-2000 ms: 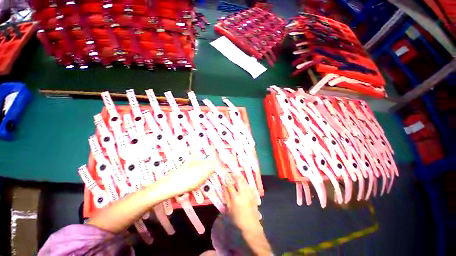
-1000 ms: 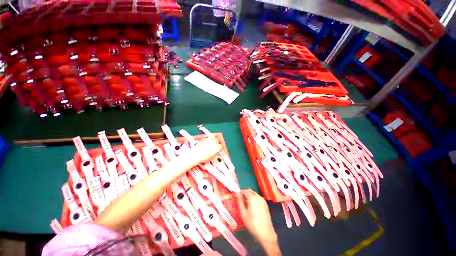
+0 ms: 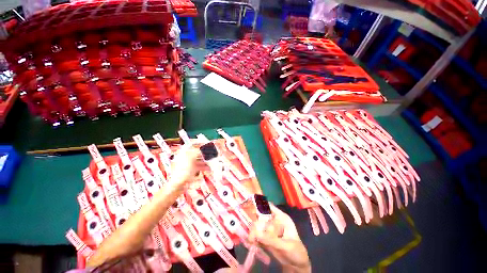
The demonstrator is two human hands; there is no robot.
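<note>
My left hand (image 3: 187,164) holds a smartwatch (image 3: 209,151) with its dark screen facing up, over the back right part of the front tray. My right hand (image 3: 272,234) holds another smartwatch (image 3: 261,204), screen also up, at the tray's right front edge. Its pale strap hangs below the hand. The front red tray (image 3: 251,176) bears rows of pale-strapped watches lying face down, with black round sensor windows showing. My left forearm hides part of the tray's middle.
A second red tray (image 3: 273,154) of pale-strapped watches lies at right. Tall stacked red trays (image 3: 96,69) stand behind left. A white paper sheet (image 3: 230,89), dark-strapped watches (image 3: 326,69) and a blue bin (image 3: 6,165) lie around. A person's pale clothing (image 3: 322,15) shows at the back.
Both hands have lifted watches whose dark screens now show. My left hand has moved left from the tray's back right. The view has shifted slightly.
</note>
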